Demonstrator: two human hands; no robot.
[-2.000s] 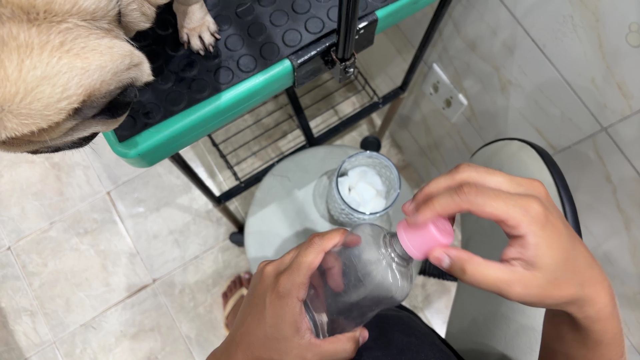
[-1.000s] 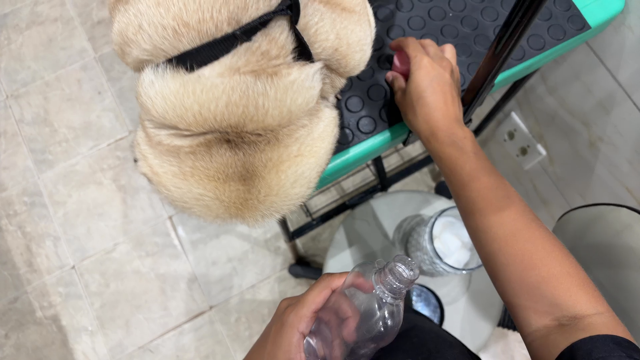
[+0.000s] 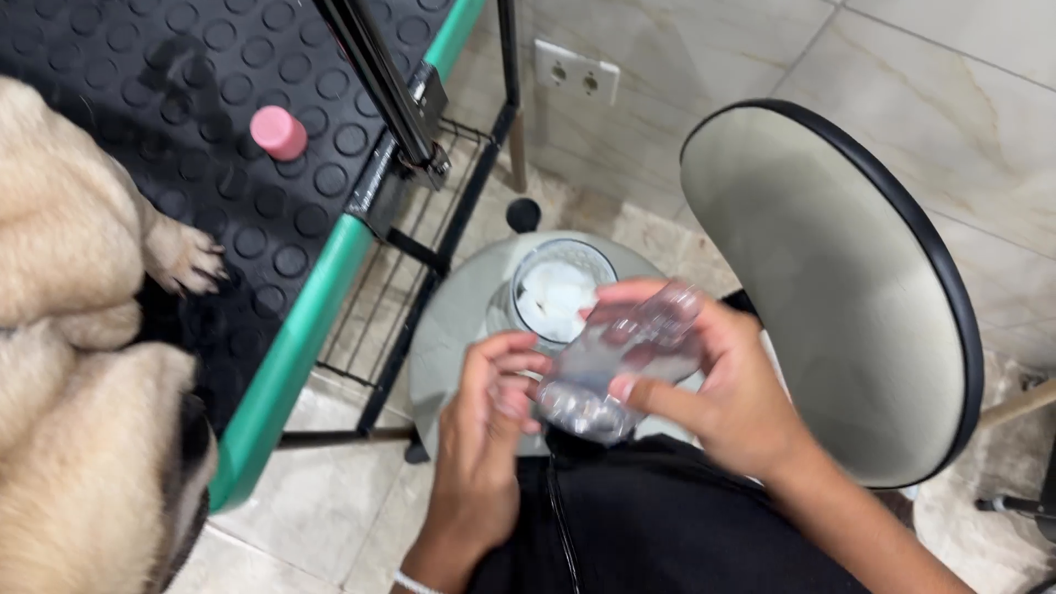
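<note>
My right hand [image 3: 718,388] grips a clear plastic bottle [image 3: 619,363], its uncapped neck pointing up and to the right. Beside the bottle's base is my left hand [image 3: 495,412], fingers apart; blur hides whether they touch it. A glass jar [image 3: 563,290] with white cotton-like pieces in it stands on a round grey seat [image 3: 450,346], just beyond the bottle. The pink cap [image 3: 279,133] rests on the black studded rubber top [image 3: 186,107] of a green-edged table. Near the cap are the paw and body of a fawn dog [image 3: 66,214].
A black metal post [image 3: 379,82] is clamped to the table's green edge [image 3: 289,363], above a wire rack [image 3: 388,305]. To the right stands a grey padded backrest [image 3: 825,297] with black trim. The tiled wall behind has a white socket plate [image 3: 576,73].
The pink cap, on the bottle two seconds ago and then in my right hand, now lies on the table. My right hand has come back and taken the bottle, which my left hand held before.
</note>
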